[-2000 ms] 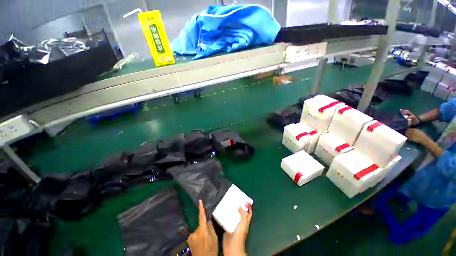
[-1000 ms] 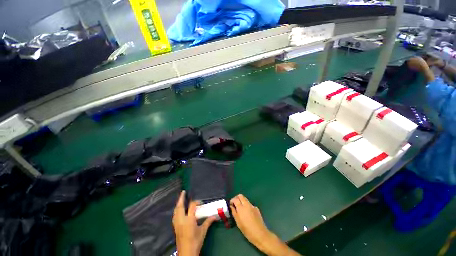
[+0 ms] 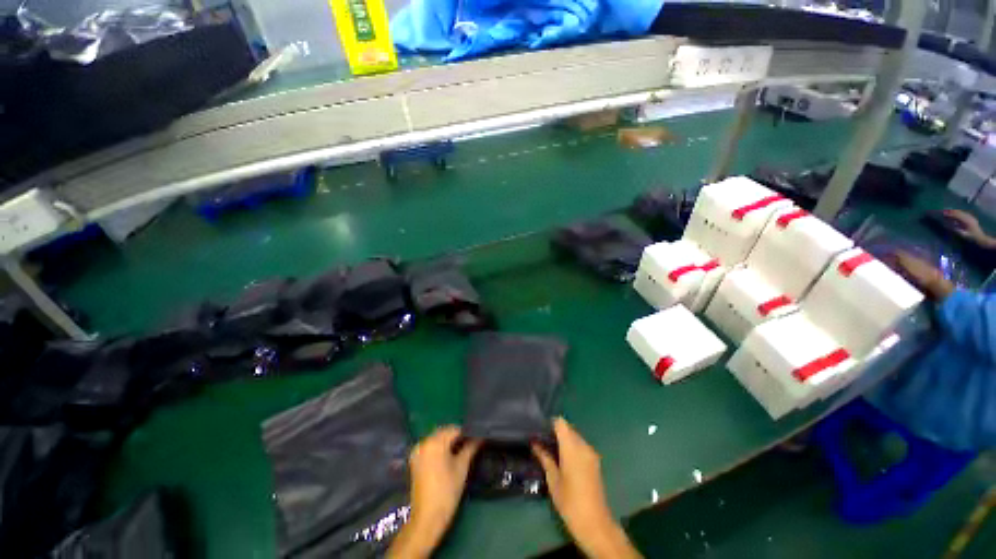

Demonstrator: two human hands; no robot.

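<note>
A black mailing bag lies on the green bench in front of me. My left hand pinches its near left side. My right hand pinches its near right side. The near part between my hands is bulky and glossy. No white box shows there now. A stack of flat black bags lies to the left of my left hand. White boxes with red bands stand stacked at the right, with a single white box in front of them.
Filled black parcels line the back left of the bench. A metal-railed shelf crosses behind, holding a yellow sign, blue cloth and dark trays. Another worker's blue sleeve is at the right. Small white scraps lie near the bench edge.
The white box was in my hands, then at the bag's near end, and is now out of sight. Both hands now hold the bag's sides. The view has shifted slightly.
</note>
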